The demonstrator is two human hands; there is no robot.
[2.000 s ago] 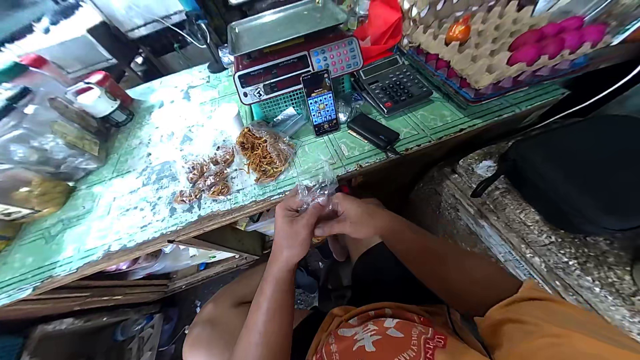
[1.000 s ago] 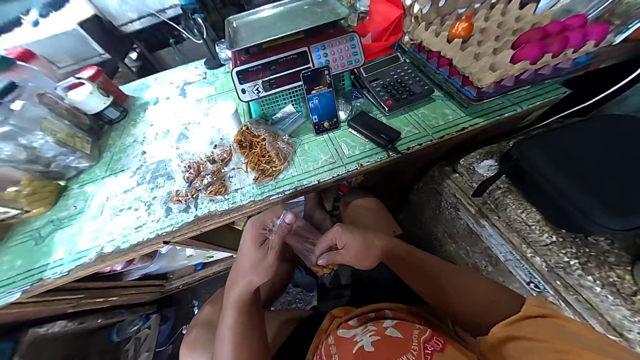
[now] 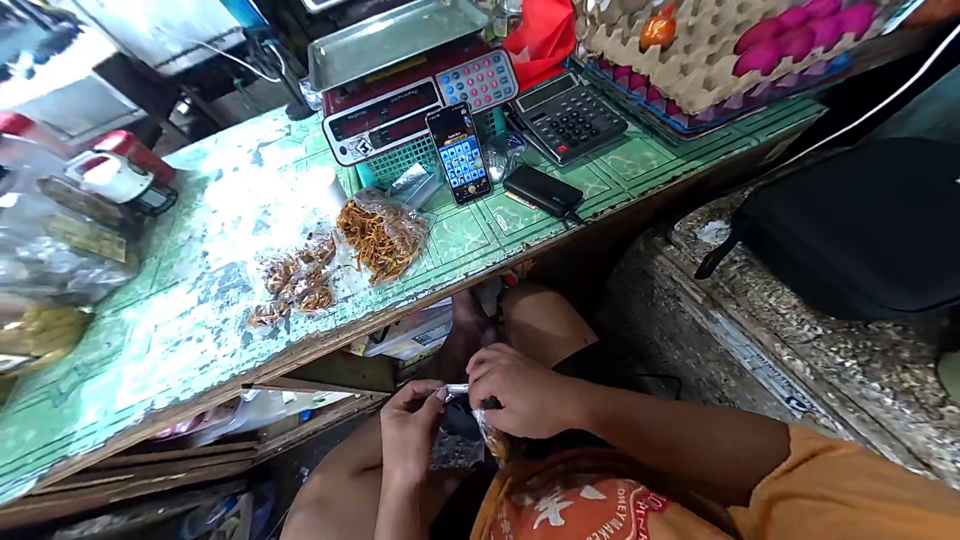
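Over my lap, my left hand (image 3: 411, 420) pinches the twisted end of a small clear plastic bag (image 3: 495, 441). My right hand (image 3: 517, 390) grips the same bag closer to its brown filling, which hangs below the fingers. On the green table above my hands lies an open-looking plastic bag of thin brown strips (image 3: 382, 236). Left of it is a group of several small knotted bags (image 3: 296, 281) with brown contents.
A smartphone (image 3: 460, 154) leans against a digital scale (image 3: 416, 90). A calculator (image 3: 570, 118), a black power bank (image 3: 543, 190) and egg trays (image 3: 675, 67) are to the right. Jars (image 3: 127, 169) line the left side. A black bag (image 3: 862, 225) rests at the right.
A second ago the small bag was stretched flat between my hands; now its upper part is twisted into a thin strand. My right hand has turned over it, its knuckles upward.
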